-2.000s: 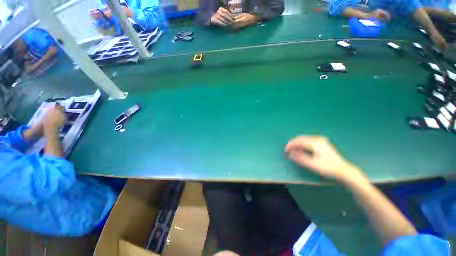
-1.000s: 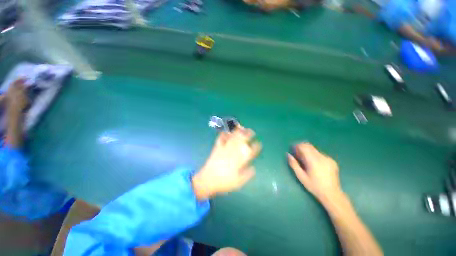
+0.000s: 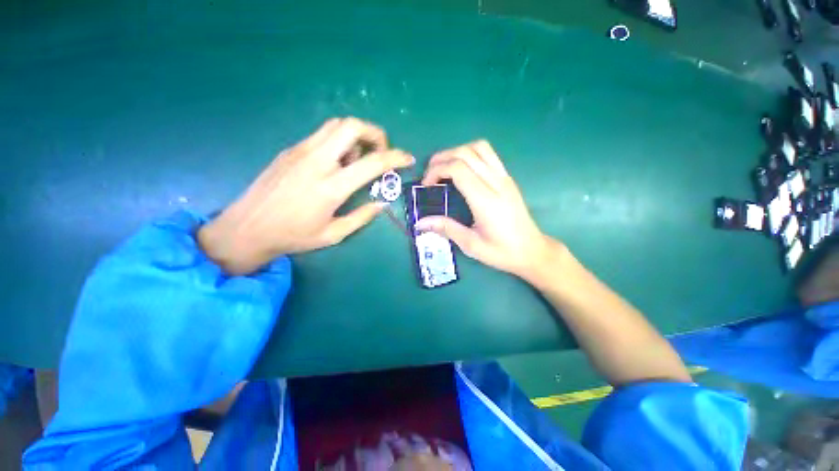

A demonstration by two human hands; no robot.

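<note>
A black phone body (image 3: pixel 437 259) lies on the green bench in front of me, its dark framed display end away from me and its pale speckled board end toward me. My right hand (image 3: pixel 483 207) holds it, thumb across its middle and fingers at its far end. A small ring-shaped part (image 3: pixel 391 187) with a white rim and dark centre is beside the phone's far left side. My left hand (image 3: pixel 317 189) is around this part, thumb and finger apart on either side; whether they touch it is unclear. A thin line runs from the part toward the phone.
Many black phones with white patches (image 3: pixel 798 184) are piled at the right. Another phone (image 3: pixel 655 11) and a small white ring (image 3: pixel 619 33) are at the top right. A blue sleeve (image 3: pixel 773 345) of another person is at the right bench edge.
The view has tilted down. The phone and the ring part are now close in front of me, between both hands. My right hand has come onto the phone; my left hand is at the ring part.
</note>
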